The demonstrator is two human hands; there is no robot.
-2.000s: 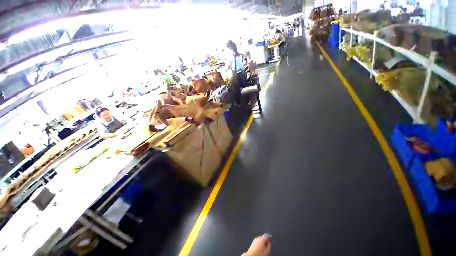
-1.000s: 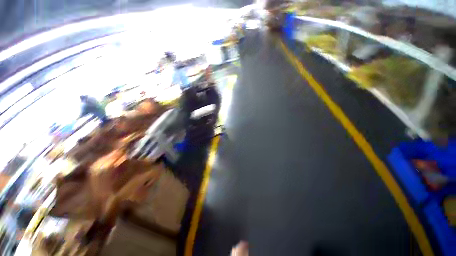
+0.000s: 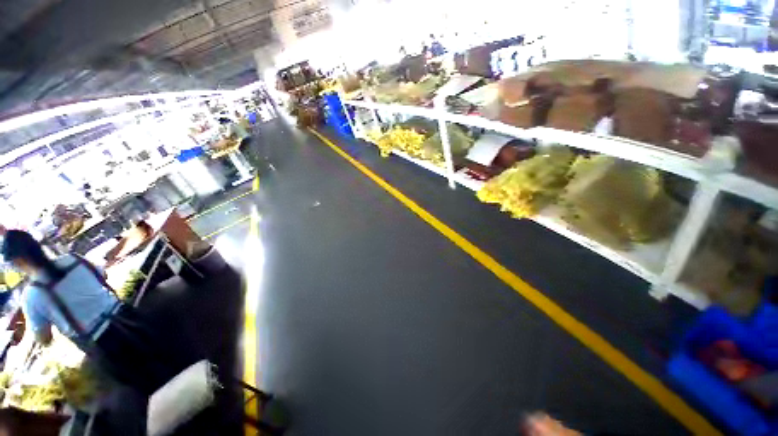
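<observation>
A small blurred part of a hand, likely my right hand [image 3: 548,424], shows at the bottom edge, right of the middle. It is cut off, so I cannot tell whether it holds anything. My left hand is not in view. No work piece shows in front of me. The dark-grey aisle floor [image 3: 358,281] lies ahead between yellow lines.
At left a person [image 3: 72,294] in an apron stands at yellow pieces [image 3: 51,379], beside a white-topped stool [image 3: 182,398]. At right a white-railed rack [image 3: 589,143] holds brown pieces [image 3: 571,115] and yellow pieces [image 3: 529,183]. Blue bins [image 3: 717,362] stand low right.
The view has moved forward along the aisle and turned right. The brown pile on the left has left the picture. More of the rack shows, and the hand sits farther right.
</observation>
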